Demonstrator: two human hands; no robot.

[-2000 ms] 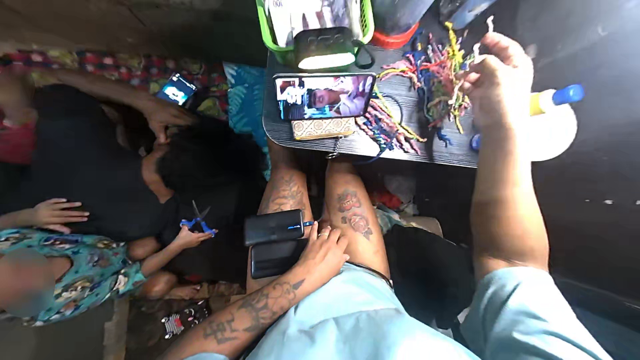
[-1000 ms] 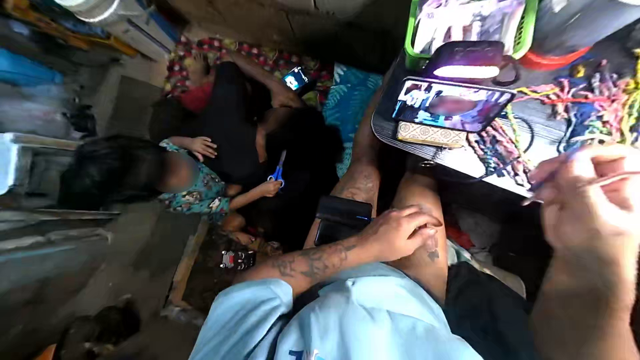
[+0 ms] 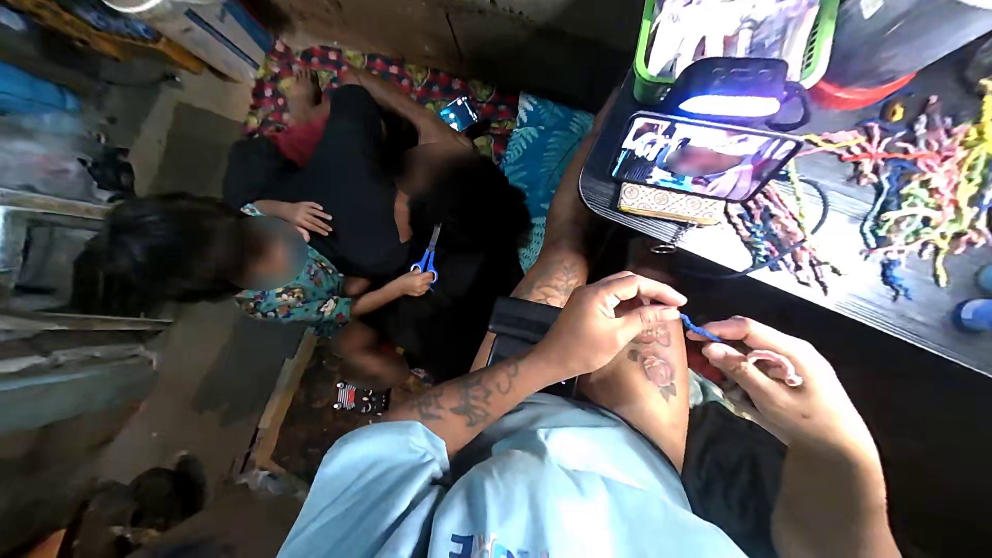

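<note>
Above my thighs, both hands pinch one short twisted cord, blue along its middle (image 3: 700, 328) and pink at one end. My left hand (image 3: 608, 322) grips the blue end between thumb and fingertips. Thumb and index finger of my right hand (image 3: 763, 364) close on the other part, and the pink end curls out over the palm side. A black case or wallet (image 3: 521, 319) lies across my lap, partly under my left forearm. Bundles of colourful twisted cords (image 3: 922, 182) lie on the table, beyond my right hand.
On the dark table (image 3: 891, 310) a phone (image 3: 701, 159) leans on a patterned box (image 3: 668, 203), near a lit lamp (image 3: 732, 93) and green basket (image 3: 828, 46). To the left, one person holds blue-handled scissors (image 3: 426, 263); another person lies on a mat beside a blue pillow (image 3: 546, 155).
My left hand has lifted from my lap and taken hold of the cord's blue end. My right hand has come down from over the table edge toward my lap. The view has swung left.
</note>
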